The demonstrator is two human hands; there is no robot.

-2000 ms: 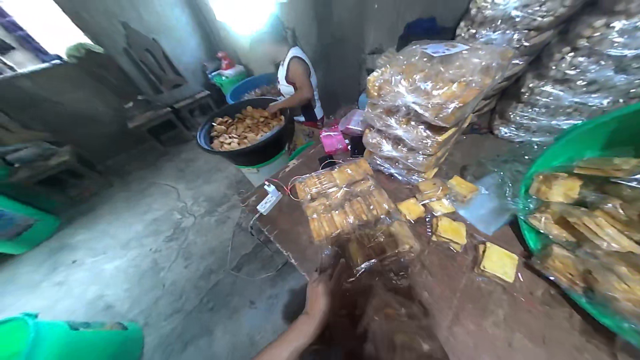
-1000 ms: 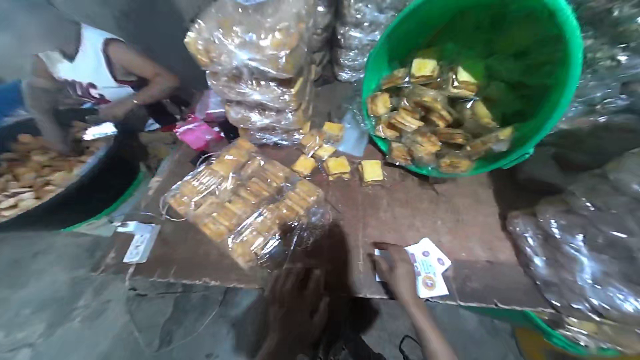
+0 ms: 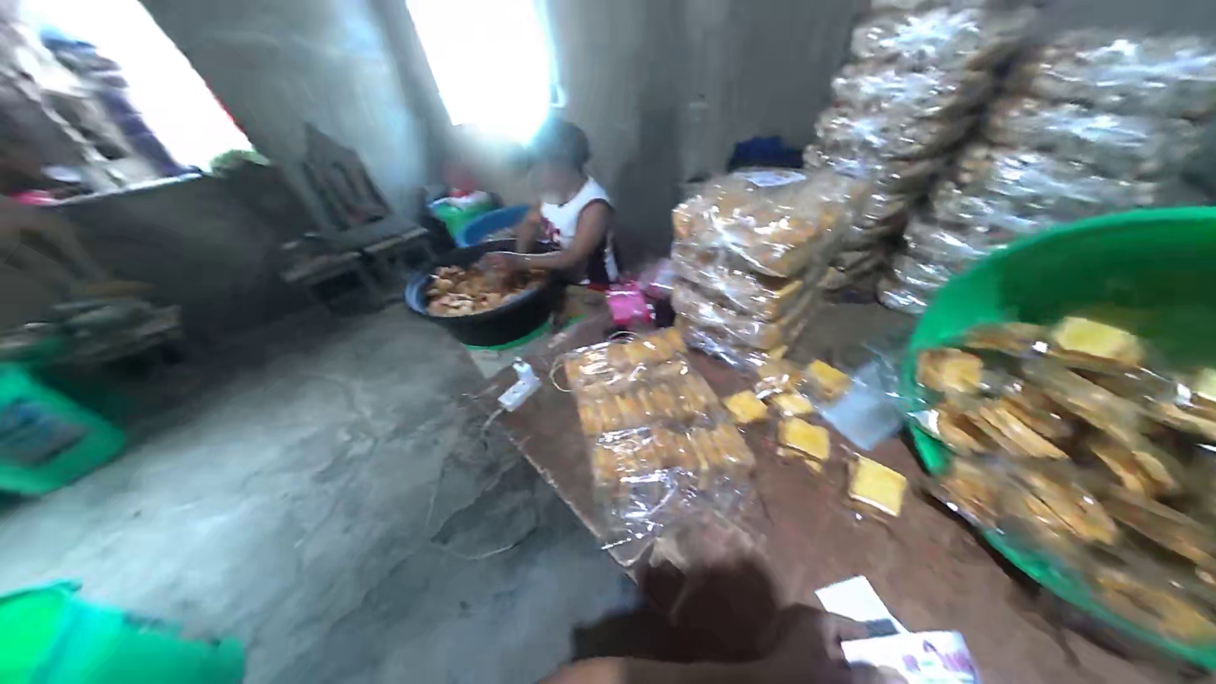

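Observation:
A clear plastic bag packed with rows of yellow-brown biscuits or toasted bread pieces [image 3: 655, 418] lies on the brown tabletop, its loose end toward me. My left hand [image 3: 712, 598] is a dark blur just below that loose end; its fingers and any hold on the plastic cannot be made out. To its right, my right hand [image 3: 812, 641] appears at the bottom edge, against printed paper cards [image 3: 907, 655]; whether it grips one is unclear. Small packed yellow squares [image 3: 876, 486] lie right of the bag, beside a flat clear plastic sheet [image 3: 864, 404].
A green basin [image 3: 1054, 233] of packed pieces stands at the right. Filled bags [image 3: 750, 256] are stacked behind, with taller stacks [image 3: 1064, 142] beyond. A white power strip [image 3: 520, 385] lies at the table's left edge. A person [image 3: 579, 223] works at a black tub [image 3: 494, 323].
The view has swung left since one second ago. My left hand is nearer the bag's loose end than the frame before showed; the right hand remains by the cards.

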